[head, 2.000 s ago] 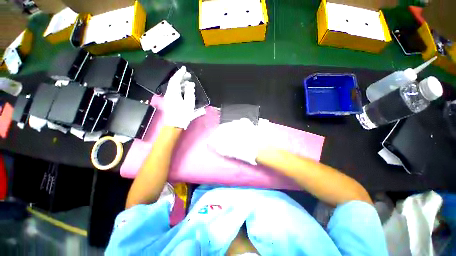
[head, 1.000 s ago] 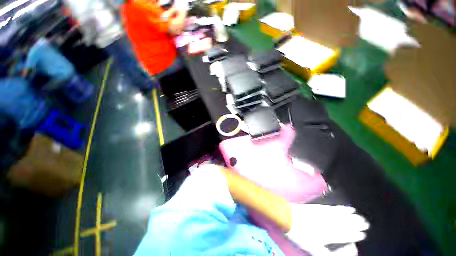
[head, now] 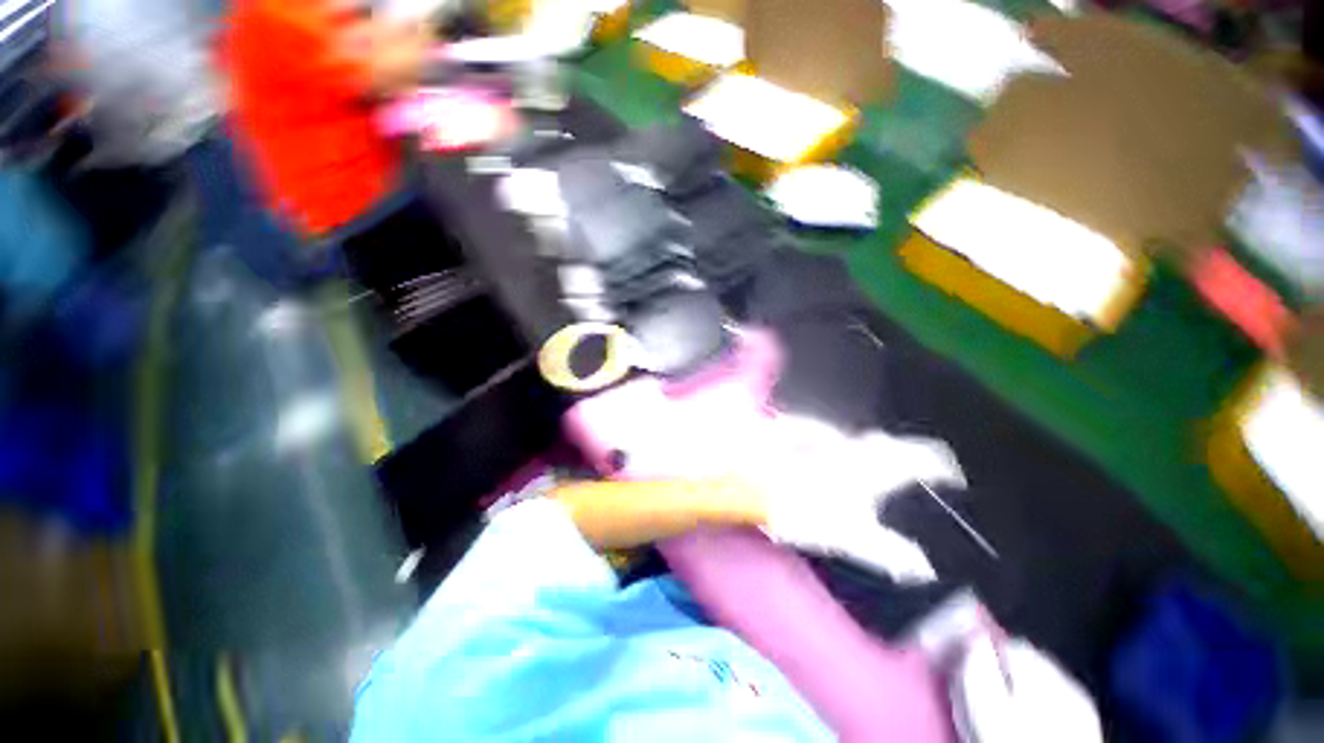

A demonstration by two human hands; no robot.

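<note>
The picture is blurred. My left hand (head: 842, 486), in a white glove, reaches over the pink mat (head: 755, 581). Its thumb and fingers are apart around a dark flat piece with a thin bright edge, which looks like a black device unit (head: 937, 526). My right hand (head: 1024, 690), also gloved, is near the bottom edge, right of the mat; its fingers and anything in them are unclear. Stacked black units (head: 617, 218) stand beyond the mat, with one unit (head: 678, 331) at its far end.
A tape roll (head: 585, 357) lies beside the units. Yellow cartons (head: 1016, 269) with white inserts stand on the green strip, and a white plate (head: 823, 196) lies there. A blue bin (head: 1198, 661) is at lower right. A person in orange-red (head: 305, 116) is at upper left.
The view has swung right, so the bench and units have shifted left. My left hand has moved farther out over the mat. My right hand and the blue bin have come into view.
</note>
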